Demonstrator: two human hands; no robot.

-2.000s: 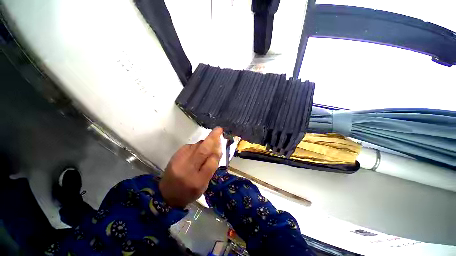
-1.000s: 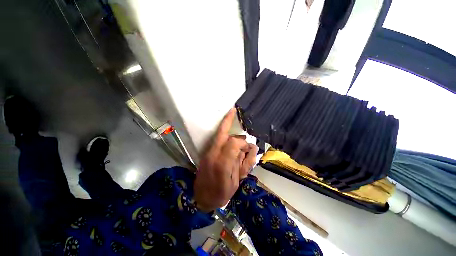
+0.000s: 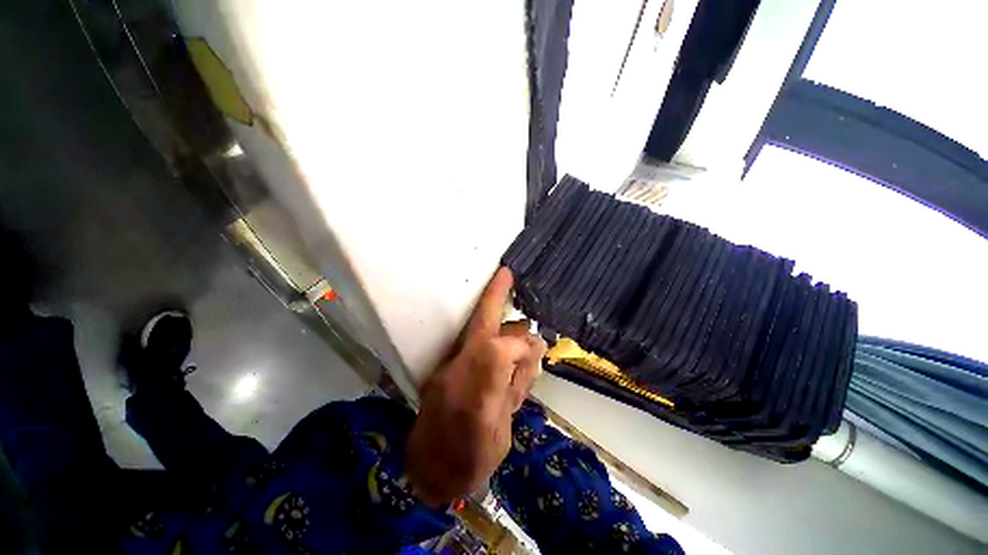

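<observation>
A thick row of thin black panels (image 3: 683, 314) stands packed on the white table. My left hand (image 3: 471, 401) is at the row's near left corner. Its index finger is stretched out, with the tip at the panel edges; it holds no panel that I can see. The thumb side is bent, and its other fingers are mostly hidden. My right sleeve (image 3: 574, 477) comes up from the bottom, but the right hand is hidden behind the left. Mustard-yellow material (image 3: 607, 374) on a dark layer shows under the row's front side.
A thin brown strip (image 3: 628, 472) lies on the white table (image 3: 423, 141) below the stack. A long black strap (image 3: 547, 98) runs behind it. A blue-grey curtain (image 3: 921, 379) and a white tube are at the right. A shoe (image 3: 166, 336) shows on the floor.
The view has swung, so the stack now sits further right. My left fingertip has moved from the front edge to the left corner. The stack now covers more of the yellow material.
</observation>
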